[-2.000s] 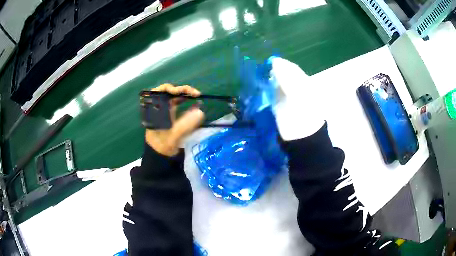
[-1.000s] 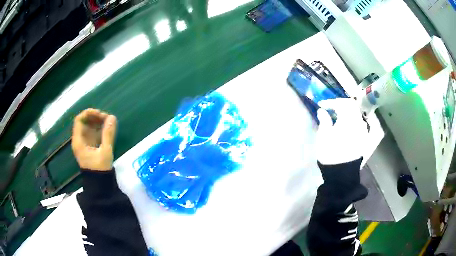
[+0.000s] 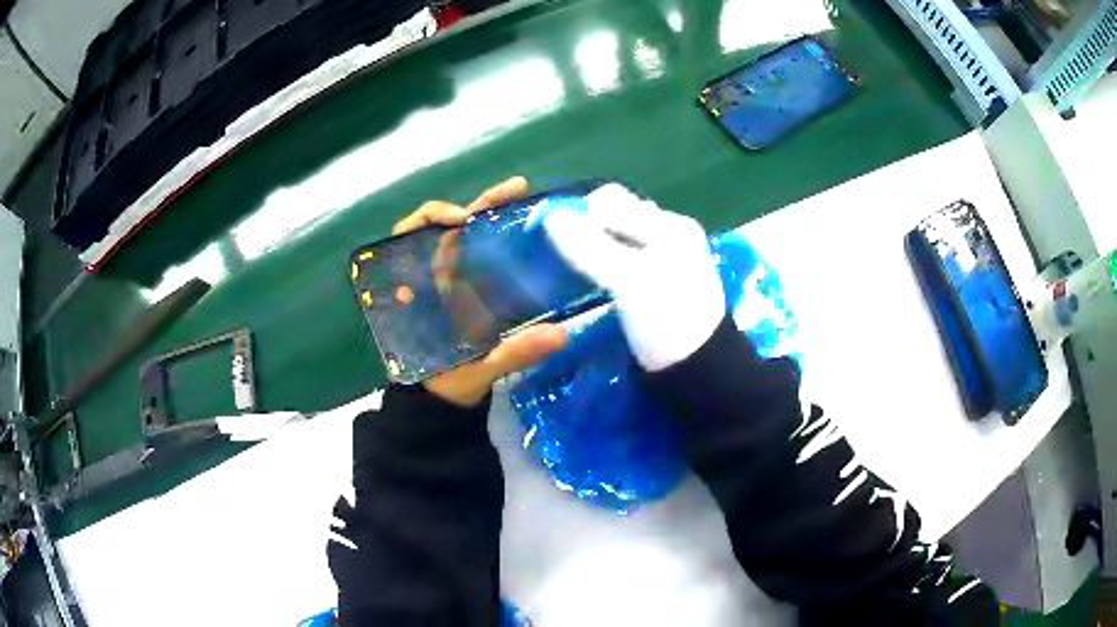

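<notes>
A dark phone middle frame (image 3: pixel 423 294) with orange spots at its left end is held tilted above the near edge of the green belt. My left hand (image 3: pixel 490 367), bare, grips it from behind and below, fingers at its top edge and thumb at its lower edge. My right hand (image 3: pixel 655 263), in a white glove, lies over the right end of the frame, slightly blurred; its fingertips are at the blue face, and whether they pinch film is unclear. Crumpled blue film (image 3: pixel 600 429) lies below on the white cover, partly hidden by my right hand and sleeve.
Another frame unit (image 3: pixel 784 94) lies on the green belt (image 3: pixel 306 282) at upper right. Dark blue phone units (image 3: pixel 992 312) lie by the pale machine (image 3: pixel 1084 159). An open frame (image 3: pixel 196 380) is at left. Black trays (image 3: pixel 233 98) stand beyond the belt.
My left hand, empty one second ago, now holds a frame. My right hand has moved left from the units by the machine to this frame. The view has shifted.
</notes>
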